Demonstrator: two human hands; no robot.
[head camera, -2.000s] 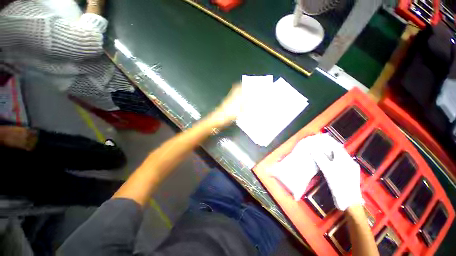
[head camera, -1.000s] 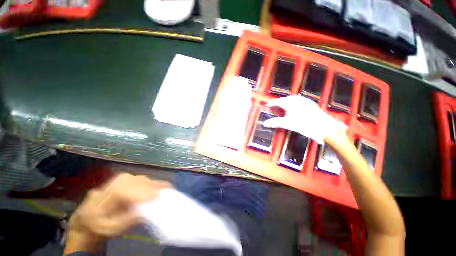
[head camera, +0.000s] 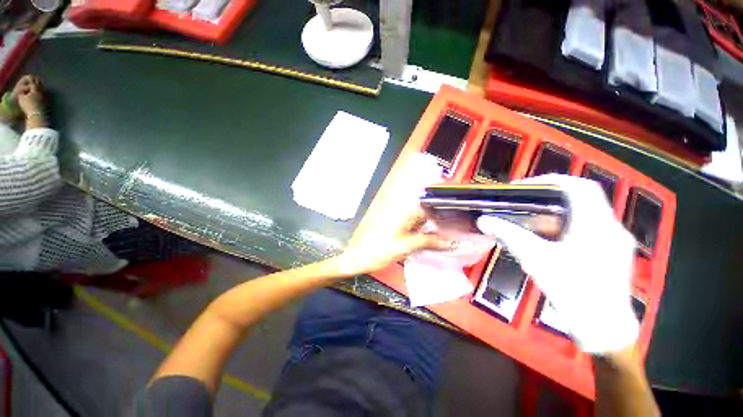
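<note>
My right hand (head camera: 582, 261), in a white glove, holds a dark mobile phone (head camera: 497, 199) with a shiny rim, raised edge-on above the red tray (head camera: 534, 358). My bare left hand (head camera: 387, 240) is at the tray's left part, its fingers on a thin white bag (head camera: 440, 277) that hangs below the phone. Whether the phone's end is inside the bag cannot be told. More dark phones lie in the tray's pockets. A stack of empty bags (head camera: 342, 165) lies on the green bench left of the tray.
A black tray (head camera: 529, 57) with pale bagged phones sits on red trays at back right. A white fan base (head camera: 337, 38) and grey post (head camera: 395, 37) stand behind. A person's clasped hands (head camera: 27, 96) rest at the far left bench edge.
My right hand has lifted a phone from the tray. My left hand has brought the bag up from below the bench edge to the tray. The view has shifted.
</note>
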